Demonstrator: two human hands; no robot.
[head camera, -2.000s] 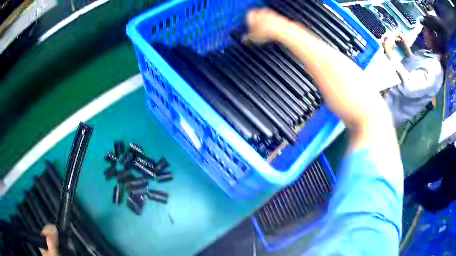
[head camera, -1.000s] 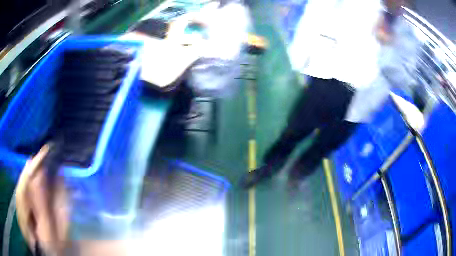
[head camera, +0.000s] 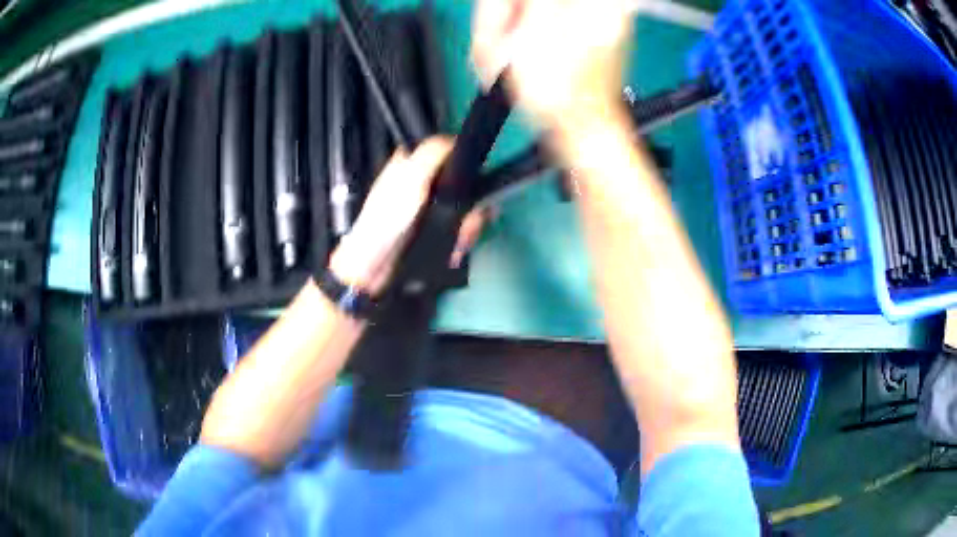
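Observation:
My left hand (head camera: 411, 199) is shut on the hub of a black tripod leg set (head camera: 385, 367). Its arms spread up-left, right and down towards my body. My right hand (head camera: 551, 58), blurred, is closed around the upper end of a straight black tube (head camera: 481, 131) that meets the hub; its fingertips are unclear. A black blister tray (head camera: 191, 178) lies left of my hands, with several folded units (head camera: 285, 147) in its grooves. Small dark pieces (head camera: 659, 159) lie partly behind my right forearm; I cannot tell their shape.
A blue crate (head camera: 771, 147) packed with black tubes (head camera: 908, 178) stands on the bench at right. Another filled tray (head camera: 32, 157) is at far left. Below the bench edge are a blue bin (head camera: 107, 420) at left and one with black rods (head camera: 774, 404) at right.
The view has swung back left from the aisle to the bench. My right hand has moved from the crate to the leg set and now holds a tube there.

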